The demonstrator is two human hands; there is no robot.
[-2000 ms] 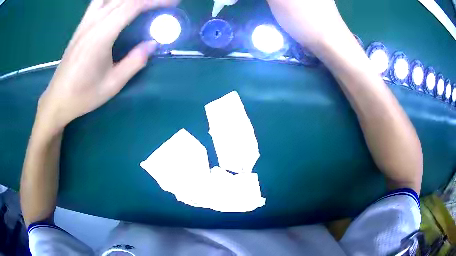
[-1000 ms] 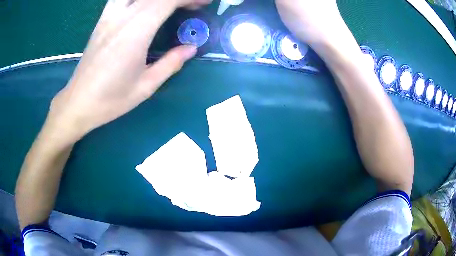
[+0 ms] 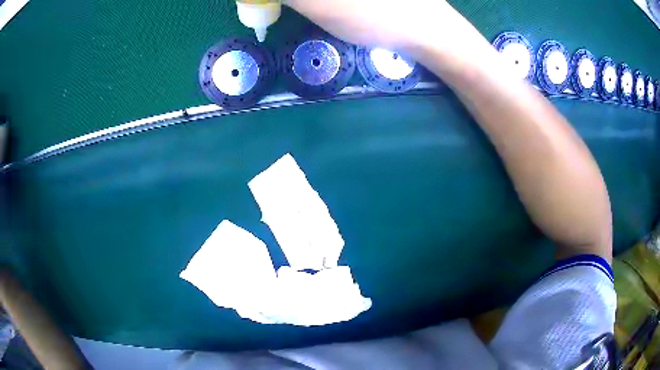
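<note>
A squeeze bottle [image 3: 259, 13], pale with a yellowish body, hangs nozzle down at the top edge, above and between two black discs. My right hand [image 3: 354, 16] is beside it, mostly cut off by the top edge; its fingers are hidden, but the bottle is held up at its end. The leftmost black disc [image 3: 215, 84] has a silver centre with a small dark hole. A second disc [image 3: 295, 85] stands close beside it. A third disc [image 3: 370, 76] lies under my right wrist. My left hand is out of the picture; only a blurred forearm shows at the lower left.
More discs [image 3: 556, 67] run in a row to the right edge. A white strip [image 3: 137, 128] runs beneath the row. White paper pieces [image 3: 304, 293] lie on the dark-green worktop [image 3: 449, 217] near my body. A pale object shows at the left edge.
My left hand has left the discs and gone out of view to the left. My right hand and the bottle have moved left. The view has shifted, and more of the bottle shows.
</note>
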